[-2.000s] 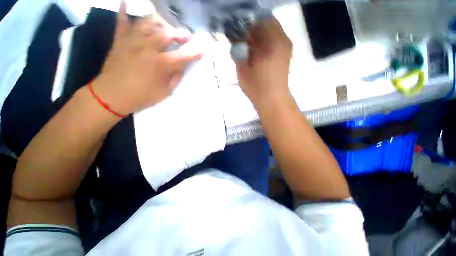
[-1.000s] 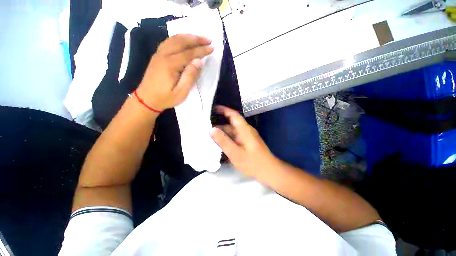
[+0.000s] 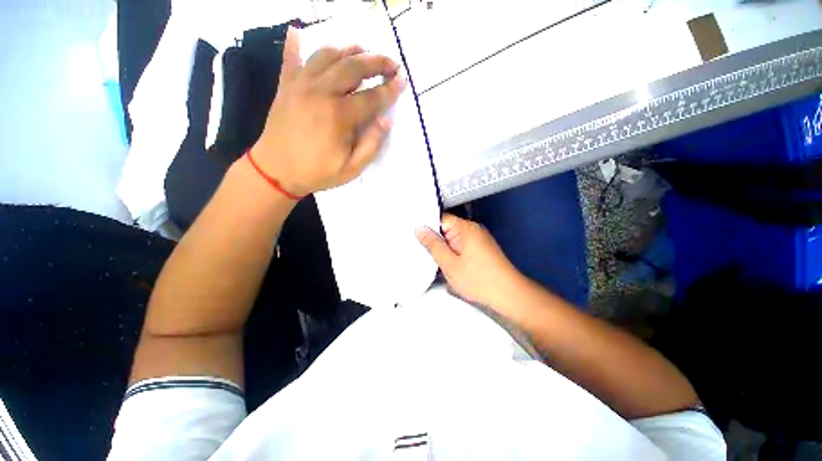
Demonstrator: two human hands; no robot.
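Note:
The white pocketing (image 3: 383, 216) lies over black cloth, from the top of the view down to my lap, with its rounded end at my shirt. A thin black edge shows along its right side. My left hand (image 3: 338, 117) is over the upper part of the white cloth, fingers apart and curled. Whether its fingertips touch the cloth is unclear. My right hand (image 3: 464, 257) pinches the right-hand seam edge near the lower end, thumb on top. The black garment panel (image 3: 257, 99) shows at the left of my left hand. The needle area is out of view.
The table-edge ruler (image 3: 622, 117) runs along the front of the white table. A brown tape patch (image 3: 707, 37) is at the upper right. Speckled black cloth (image 3: 81, 306) is heaped at left. A blue plastic bin (image 3: 807, 171) is below the table at right.
The white cloth's right side has been spread rightward over the black strip. My right hand has moved right and now pinches the edge. My left hand has shifted slightly, its fingers more curled.

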